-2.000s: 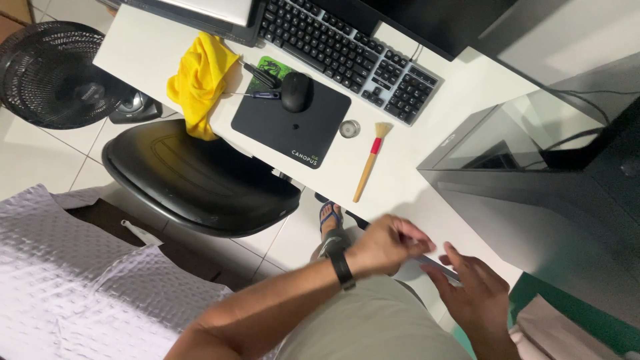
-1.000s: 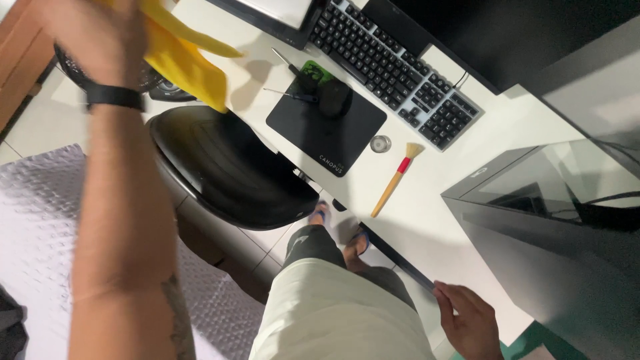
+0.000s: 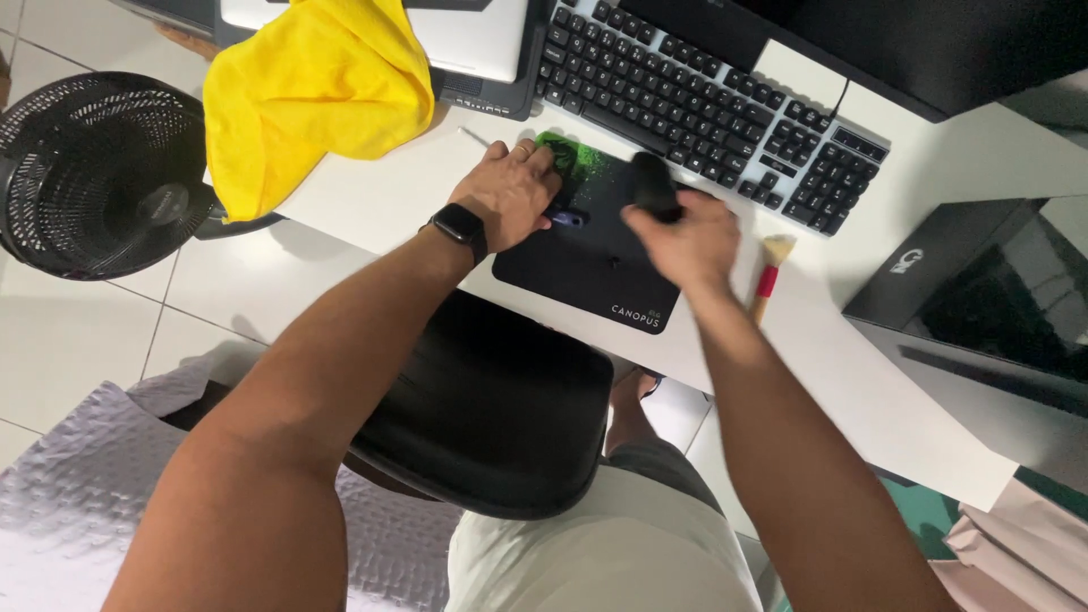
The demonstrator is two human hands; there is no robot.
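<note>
My left hand (image 3: 510, 191) rests palm down on the upper left of the black and green mouse pad (image 3: 586, 293), its fingers curled over slim hand tools. One thin metal shaft (image 3: 473, 135) sticks out beyond the knuckles, and a blue handle end (image 3: 569, 218) shows beside the thumb; the rest is hidden. At the pad's right edge, my right hand (image 3: 687, 238), slightly blurred, has thumb and fingers around the near end of a black computer mouse (image 3: 653, 180). A yellow cloth (image 3: 314, 93) lies bunched over the laptop's corner and the desk's left edge.
Beyond the pad is a keyboard (image 3: 680, 102), with a monitor (image 3: 901, 42) behind. A wooden-handled brush (image 3: 767, 280) lies right of my right hand. A dark computer case (image 3: 977, 297) stands at the right. A black chair (image 3: 501, 408) is against the desk's front; a fan (image 3: 102, 174) stands left.
My left hand, which held the yellow cloth a second ago, has let it go and come down on the tools. My right hand has moved from the desk's front edge to the mouse.
</note>
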